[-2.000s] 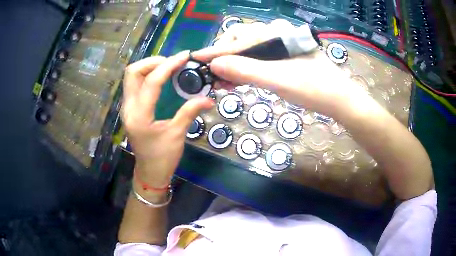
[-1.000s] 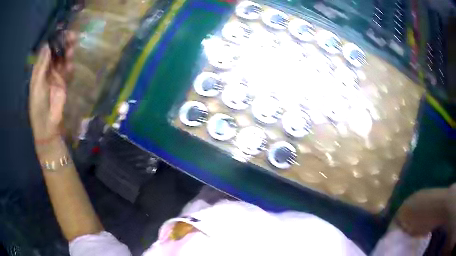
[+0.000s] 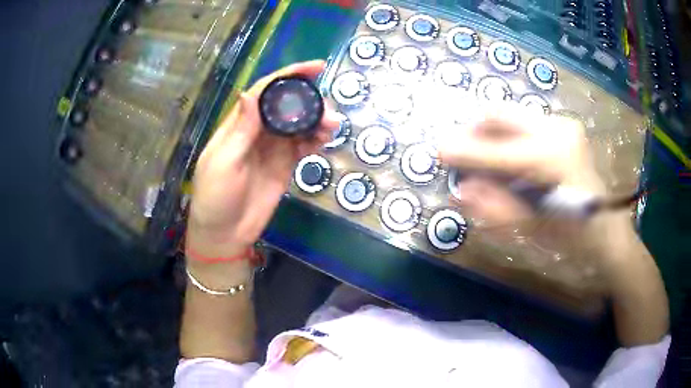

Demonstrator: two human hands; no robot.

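My left hand (image 3: 235,163) holds a round black lens unit (image 3: 291,107) between thumb and fingers, its glassy pinkish-grey centre facing up. It is above the left edge of the glossy brownish round-pocket tray (image 3: 545,265). Several units with white rings and dark or bluish centres, such as this set unit (image 3: 354,192), sit in rows in the tray. My right hand (image 3: 523,163) is blurred over the tray's right part, closed around the dark wired hand tool (image 3: 530,191) with a pale rear collar. The tool's tip cannot be made out. Strong glare whitens the tray's middle.
The supply tray (image 3: 140,98) with long brownish channels lies at left, black units along its outer edge. Background trays (image 3: 587,19) with small black parts are at the far right. Yellow and blue tape marks the green mat (image 3: 311,26). A dark floor shows at lower left.
My left hand has come back from the supply tray to the pocket tray with a lens unit. My right hand has moved in from the lower right edge over the tray, holding the tool.
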